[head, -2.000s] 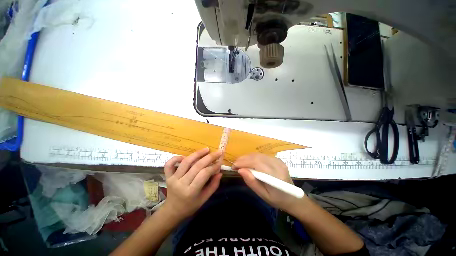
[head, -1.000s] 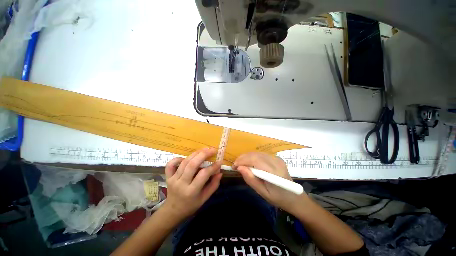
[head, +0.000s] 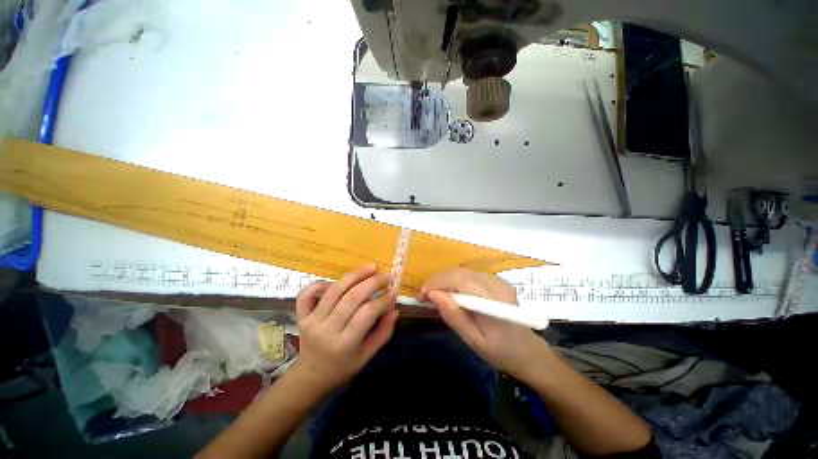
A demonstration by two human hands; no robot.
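Observation:
A long yellow-tan card pattern piece (head: pixel 179 211) with pencil lines lies slanted across the white table, its pointed end at the right. A short white measuring tape (head: pixel 401 255) lies across it. My left hand (head: pixel 348 312) holds the lower end of the tape at the pattern's near edge, its fingertips on the card. My right hand (head: pixel 480 314) holds a white marking pen (head: pixel 502 311), its tip end low near the pattern's near edge, just right of the tape. The exact pen tip is too small to make out.
The sewing machine head (head: pixel 404 45) is above the metal bed. Tweezers (head: pixel 608 148), a phone (head: pixel 652 94) and scissors (head: pixel 686 238) lie to the right. A printed ruler scale (head: pixel 619 291) runs along the front edge. A blue basket rim (head: pixel 49 112) is at the left.
The white pen has tilted flatter, its rear end now higher, and my right hand has turned slightly with it. My left hand, the tape and the pattern have barely moved.

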